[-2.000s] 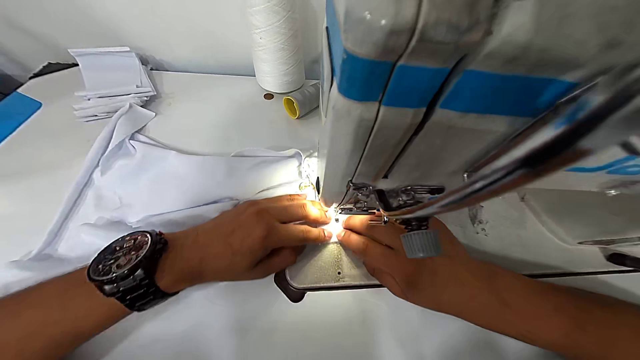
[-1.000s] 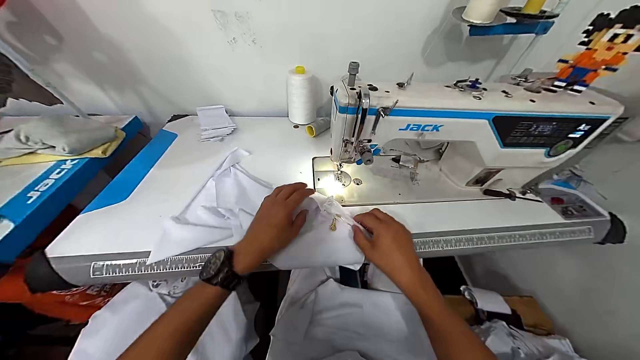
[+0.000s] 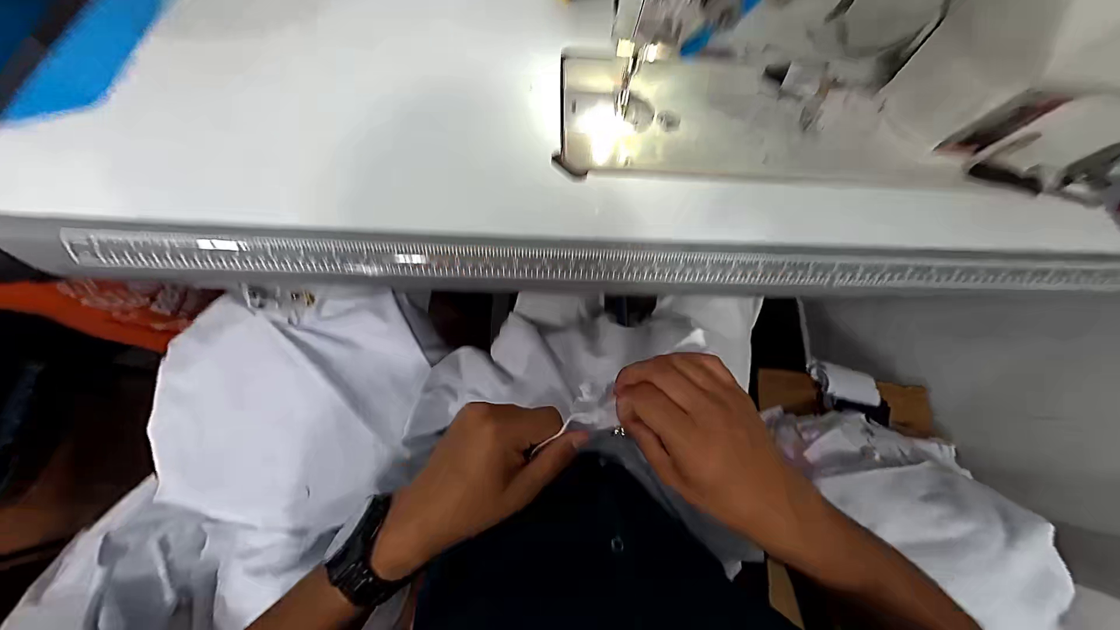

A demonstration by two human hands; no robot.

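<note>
My left hand (image 3: 490, 459), with a black watch (image 3: 367, 551) on its wrist, pinches an edge of white fabric (image 3: 534, 372) between thumb and fingers. Close beside it, my right hand (image 3: 691, 429) grips the same fabric with curled fingers. The cloth hangs in folds over my lap, below the table's front edge. A small gold-coloured thing (image 3: 619, 431) shows by my right fingertips; what it is cannot be told. Above and beyond the hands, the sewing machine's needle area (image 3: 623, 101) is lit over the metal needle plate (image 3: 647, 131).
A clear ruler strip (image 3: 525, 260) runs along the front edge of the white table (image 3: 350, 131). More white fabric (image 3: 254, 420) hangs at left, near something orange (image 3: 105, 306). At right, white cloth pieces (image 3: 945, 525) lie by a cardboard box (image 3: 906, 407).
Both hands have moved from the needle area, over the table's front edge, down to my lap with the white fabric. The view has tilted down.
</note>
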